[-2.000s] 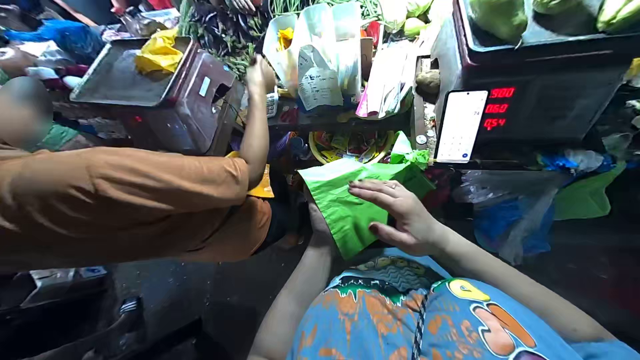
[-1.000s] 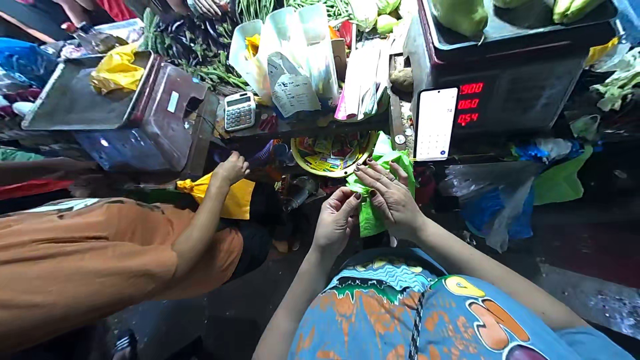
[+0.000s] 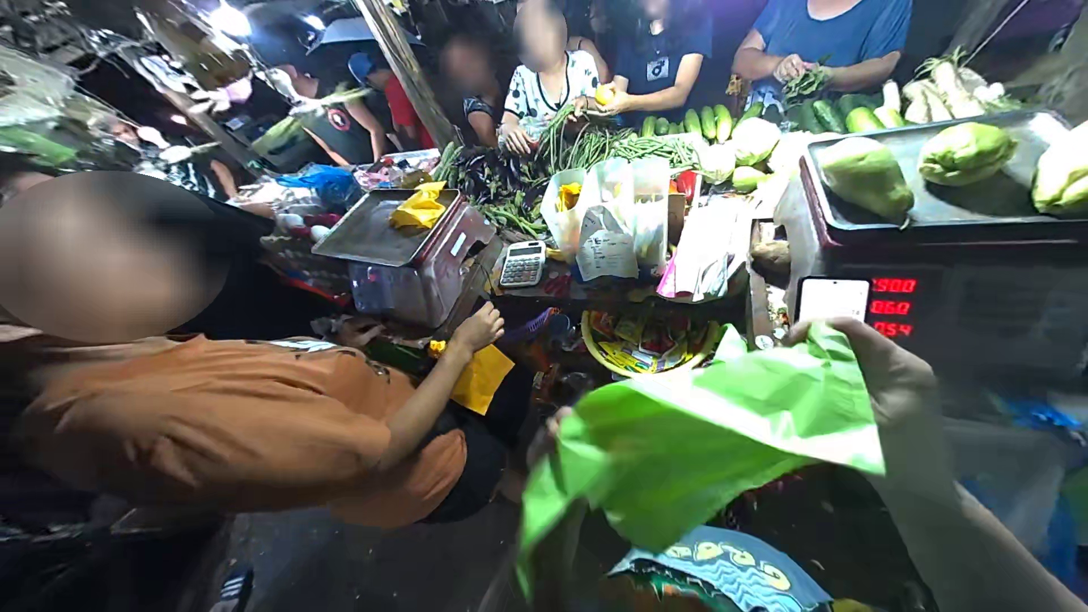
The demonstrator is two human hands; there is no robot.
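A green plastic bag is spread between my two hands, low at the centre right. My right hand grips its upper right corner, in front of the scale with red digits. At the bag's left edge my left hand shows only a bit of its fingers; the bag hides the rest, and it seems to hold that edge. Behind the bag stands a yellow-rimmed basket of small colourful packets. A phone leans against the scale, just above my right hand.
A digital scale carries chayotes at right. Another scale with yellow plastic stands at left. A calculator and plastic containers line the counter. A person in orange is close at left; others stand behind the vegetables.
The green bag was bunched between my hands near the basket; now it is spread wide and raised, with my hands farther apart. The view has tilted up, showing people across the stall.
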